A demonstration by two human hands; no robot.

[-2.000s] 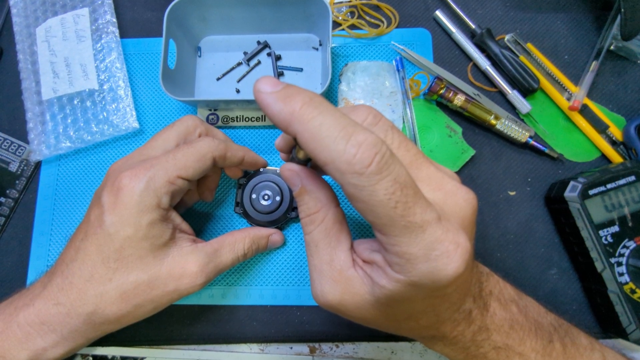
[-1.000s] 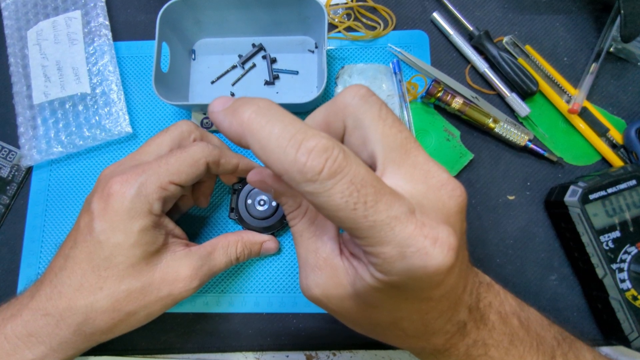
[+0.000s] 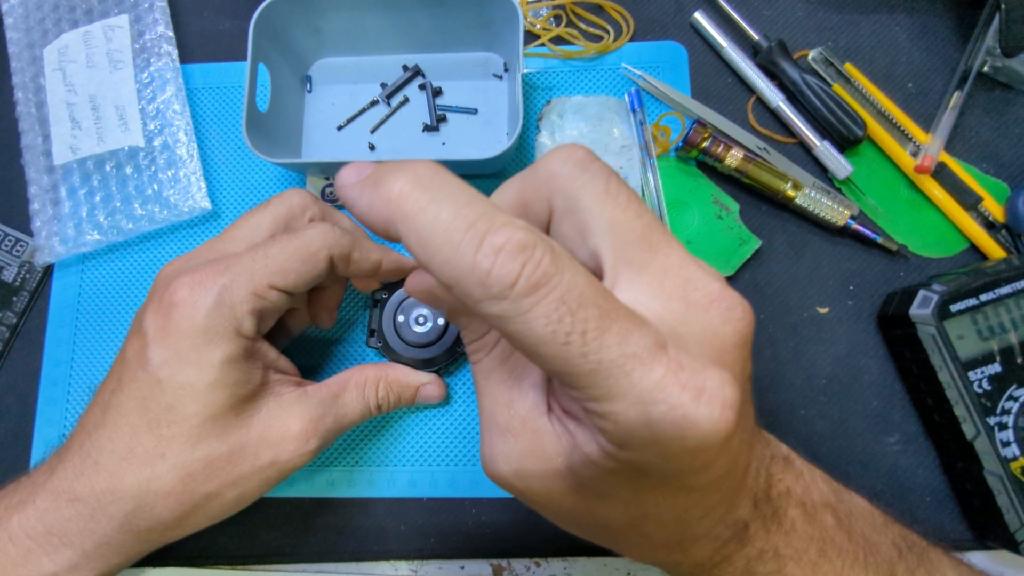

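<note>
A black round watch case (image 3: 422,322) lies back side up, its sensor window showing, low at the centre of the head view. My left hand (image 3: 264,320) grips it, thumb at the lower edge and fingers at the upper left. My right hand (image 3: 576,336) is curled over the case's right side, its fingertips by the upper edge; whether it holds a small tool is hidden behind the fingers. Beyond my hands, a grey plastic bin (image 3: 384,152) holds black watch strap links, thin pins and tiny screws.
Under the hands is a blue silicone work mat (image 3: 120,360). A bubble-wrap bag (image 3: 104,128) with a handwritten label lies left. To the right are a precision screwdriver (image 3: 760,180), tweezers (image 3: 704,112), a black-handled tool (image 3: 808,92), yellow cutters (image 3: 920,168) and a digital multimeter (image 3: 960,384).
My right hand has shifted a little left over the watch case and now covers more of its right side. My left hand keeps its hold.
</note>
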